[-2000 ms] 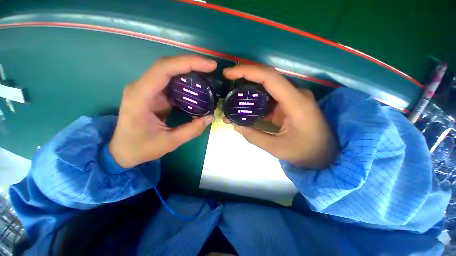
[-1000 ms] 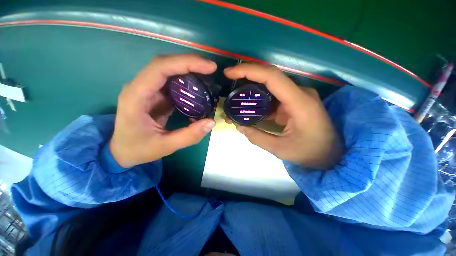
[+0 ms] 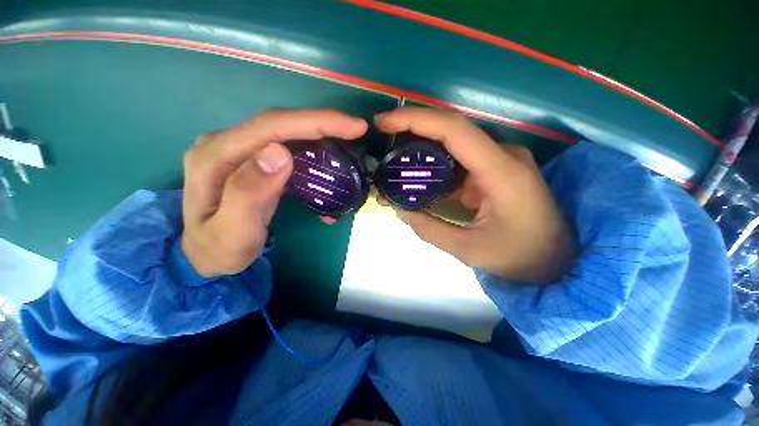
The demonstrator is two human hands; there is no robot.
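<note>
Two round black watch heads are held side by side in the middle of the head view, screens up, each showing a violet-white menu on black. My left hand [image 3: 237, 187] holds the left watch head [image 3: 326, 179], its forefinger along the far edge and its thumb raised by the left rim; the other fingers are mostly hidden. My right hand [image 3: 499, 200] holds the right watch head [image 3: 414, 175] between forefinger and thumb. The two cases nearly touch; I cannot tell if they do.
A white paper sheet [image 3: 408, 270] with a yellowish top lies on the green mat [image 3: 108, 108] below the watches. A pink-and-white marker pen [image 3: 726, 156] and clear tray plastic [image 3: 739, 220] are at the right. A white strip [image 3: 21, 151] is at the left. A blue cord hangs from my left wrist.
My left thumb has left the near edge of the left watch and moved up and left to its rim. The left watch sits slightly lower. My right hand has barely moved.
</note>
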